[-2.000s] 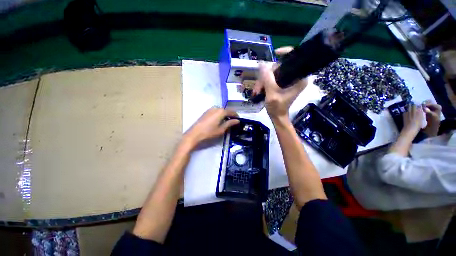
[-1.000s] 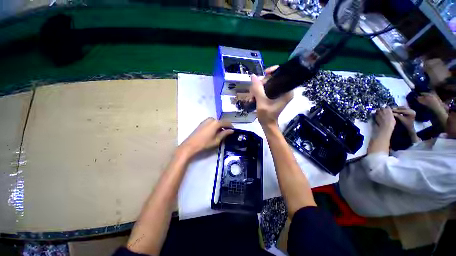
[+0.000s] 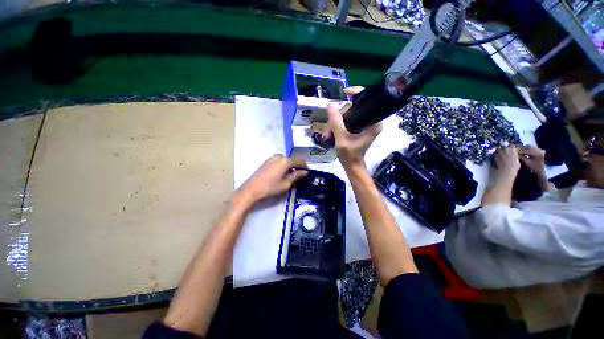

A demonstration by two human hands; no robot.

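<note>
A glossy black housing (image 3: 310, 232) lies open side up on the white sheet in front of me, with a round pale opening and a grid of slots. My left hand (image 3: 270, 179) rests at its far left corner, fingertips on the rim. My right hand (image 3: 352, 136) grips a thick black electric screwdriver (image 3: 381, 102), tilted, its lower end at the front of the blue-and-white screw feeder (image 3: 312, 106). The driver tip is too blurred to make out. Whether a screw is on it cannot be told.
Two more black housings (image 3: 414, 192) lie side by side at right. Behind them is a heap of small metallic-black parts (image 3: 457, 126). A neighbour's hands (image 3: 510, 159) work at the far right. A green conveyor (image 3: 179, 63) runs behind; cardboard (image 3: 126, 198) covers the bench at left.
The view has shifted. The screwdriver stays in my right hand at the feeder, its body slightly lower than before. My left hand stays at the housing's corner. The neighbour's hands have moved.
</note>
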